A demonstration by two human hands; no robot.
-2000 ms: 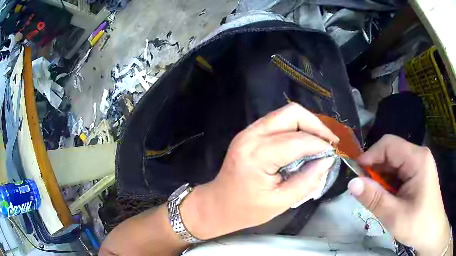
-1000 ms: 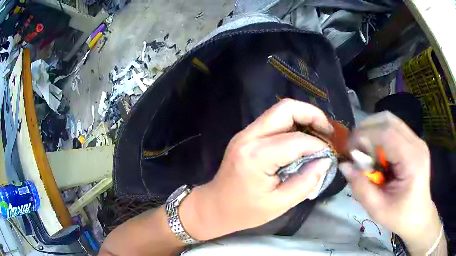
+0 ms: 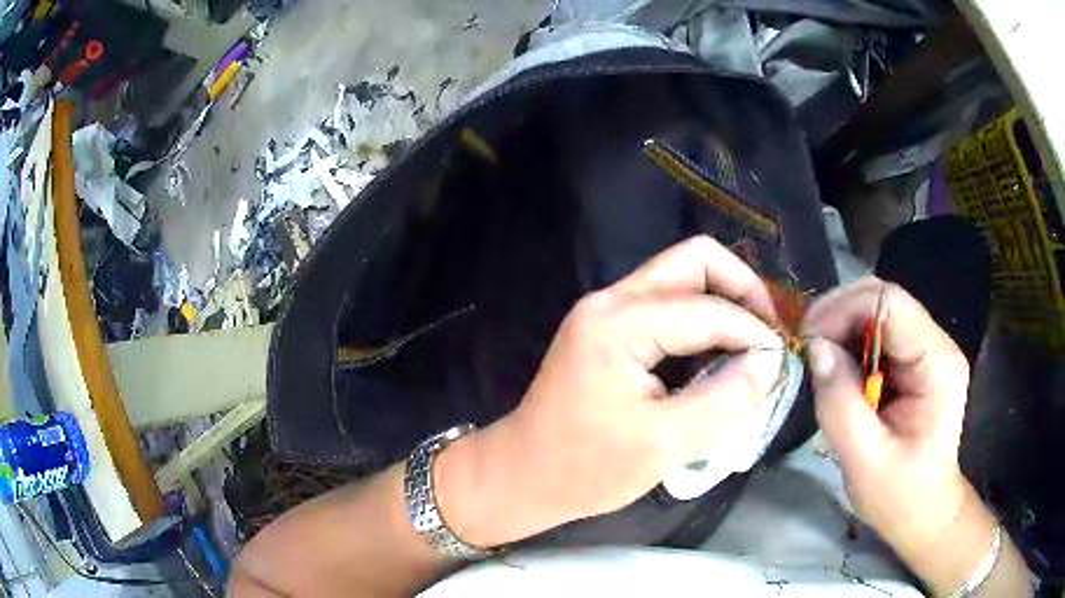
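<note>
Dark jeans (image 3: 537, 199) lie spread on my lap, with yellow-gold topstitching. My left hand (image 3: 654, 374) wears a metal watch and pinches the waistband edge by the brown patch (image 3: 789, 304), which is mostly hidden behind my fingers. White pocket lining (image 3: 712, 461) hangs below my left fingers. My right hand (image 3: 893, 386) holds the orange-handled snips (image 3: 874, 362) in its palm, while its thumb and finger meet at the same edge, close to my left fingertips. Whether they grip a thread is too small to tell.
A yellow crate (image 3: 1007, 222) stands at the right under a pale table edge (image 3: 1034, 58). A blue can (image 3: 44, 456) is at the left by a wood-edged board (image 3: 88, 339). Cloth scraps (image 3: 310, 175) litter the floor. Pale lap cloth (image 3: 654, 578) is below my hands.
The snips' blades have left the edge and the snips now lie back in my right palm. My right fingertips have come to the edge. My left hand keeps its hold; more white lining shows.
</note>
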